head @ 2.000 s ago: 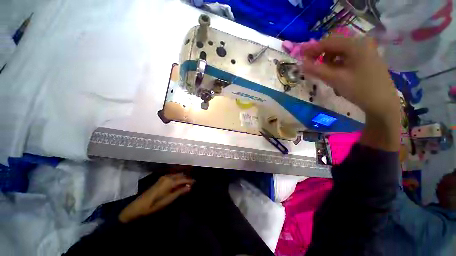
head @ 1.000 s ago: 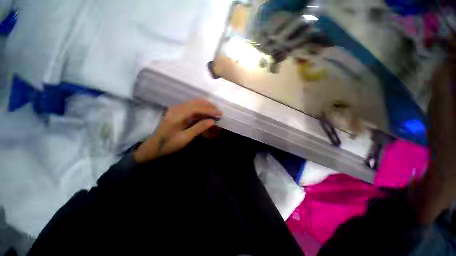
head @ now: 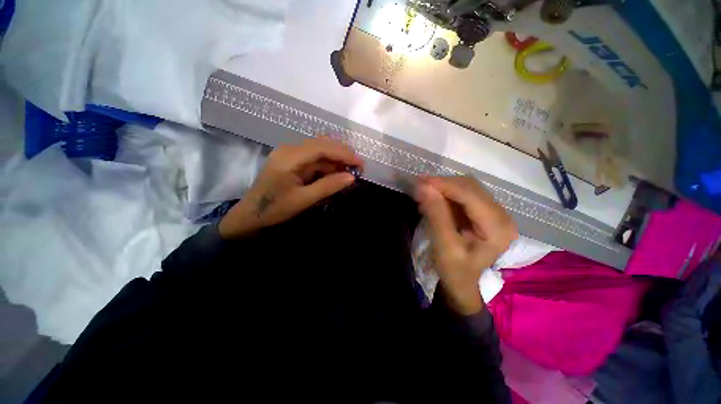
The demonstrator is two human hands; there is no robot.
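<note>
My left hand [head: 296, 181] is at the front edge of the table, thumb and fingertips pinched on a small dark, partly shiny item [head: 355, 170]; it is too small to name surely. My right hand [head: 466, 225] is just right of it, its thumb and index finger brought together. A blurred greyish bit seems to show at its fingertips, but I cannot tell what it is. The hands are apart. The grey ruler strip [head: 545, 219] runs along the table edge behind both hands.
The sewing machine head [head: 609, 59] and its beige bed [head: 443, 87] are at upper right, with a yellow ring [head: 541, 65] and snips [head: 559, 175]. White fabric [head: 142, 47] lies left, a blue crate [head: 79, 134] below it, pink fabric [head: 565, 316] lower right.
My right hand has come down from above the machine head to the table edge beside my left hand. My left hand rose from my lap to the edge. The view has shifted closer to the bed.
</note>
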